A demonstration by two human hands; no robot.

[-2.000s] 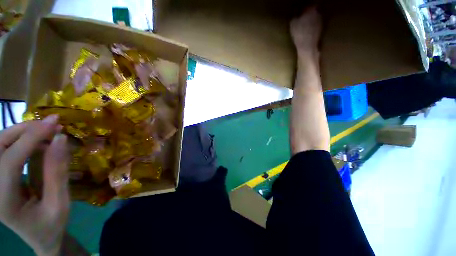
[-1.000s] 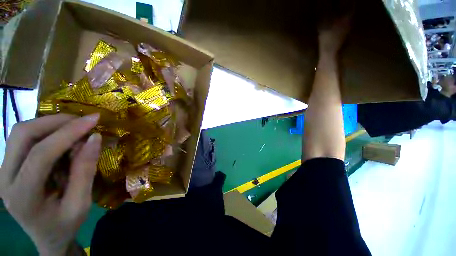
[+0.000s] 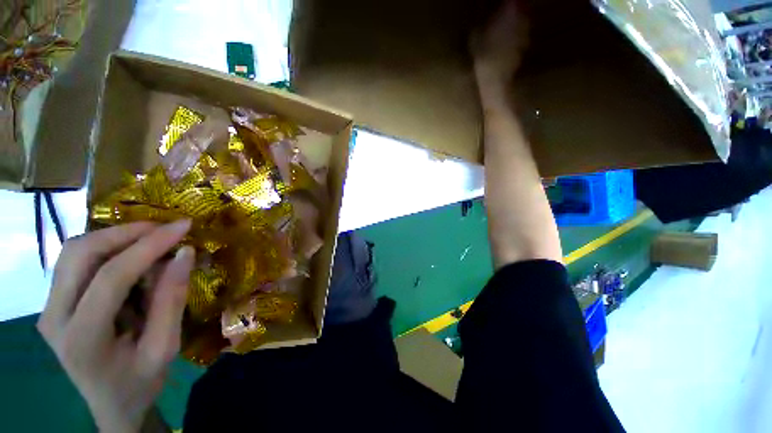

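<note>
A shallow brown carton (image 3: pixel 334 228) holds a heap of crinkled amber film pieces (image 3: pixel 258 190), some with pinkish parts. My left hand (image 3: pixel 127 296) is over its near left corner, thumb and index fingertips apart beside the film, with nothing visible between them. A large deep carton (image 3: pixel 389 84) lies on its side at the top, with clear tape on its flap. My right hand (image 3: pixel 499 42) reaches inside it; it is dark and blurred, so its fingers and anything in them cannot be made out.
A carton with a copper-coloured wire tangle (image 3: pixel 34 51) is at top left. A green circuit board (image 3: pixel 240 59) lies on the white bench beyond the small carton. A blue bin (image 3: pixel 605 196), a brown box (image 3: pixel 684 250) and another person's dark sleeve (image 3: pixel 707 178) are at right.
My left hand has moved right, further over the film heap. My right hand has stayed inside the large carton, shifting right and then back left. The view has shifted, showing more of the wire carton.
</note>
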